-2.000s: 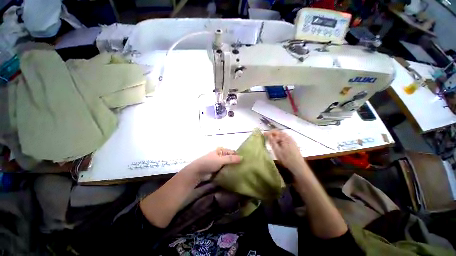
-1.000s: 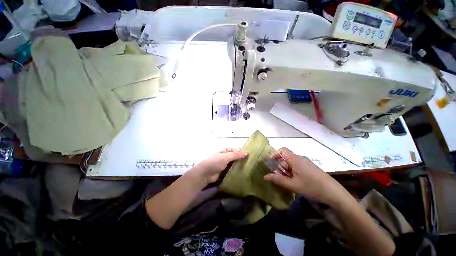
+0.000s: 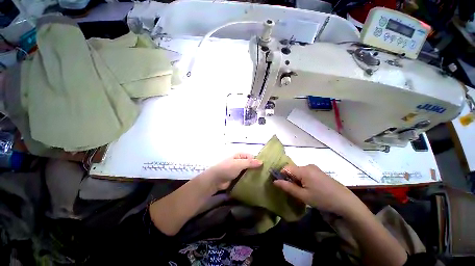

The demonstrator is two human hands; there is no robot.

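Note:
An olive-green cloth piece (image 3: pixel 266 189) hangs over the table's front edge above the lap, its pointed top on the white table. My left hand (image 3: pixel 237 169) pinches its left edge between thumb and fingers. My right hand (image 3: pixel 307 184) holds small dark metal thread snips (image 3: pixel 279 175), their tips against the cloth. Whether the blades are closed cannot be told. Darker grey-brown cloth lies below on the lap, partly hidden by the arms and the green piece.
The white JUKI sewing machine (image 3: pixel 364 78) stands behind, its needle area (image 3: pixel 251 115) beyond the cloth. A white strip (image 3: pixel 333 143) slants under the arm, near a red stick (image 3: pixel 337 115) and a dark blue rectangle (image 3: pixel 319 103). Pale green cut pieces (image 3: pixel 78 93) lie at table left.
The snips lay on the table by the machine two seconds ago; my right hand now holds them at the cloth. The view has shifted, so the machine appears further right.

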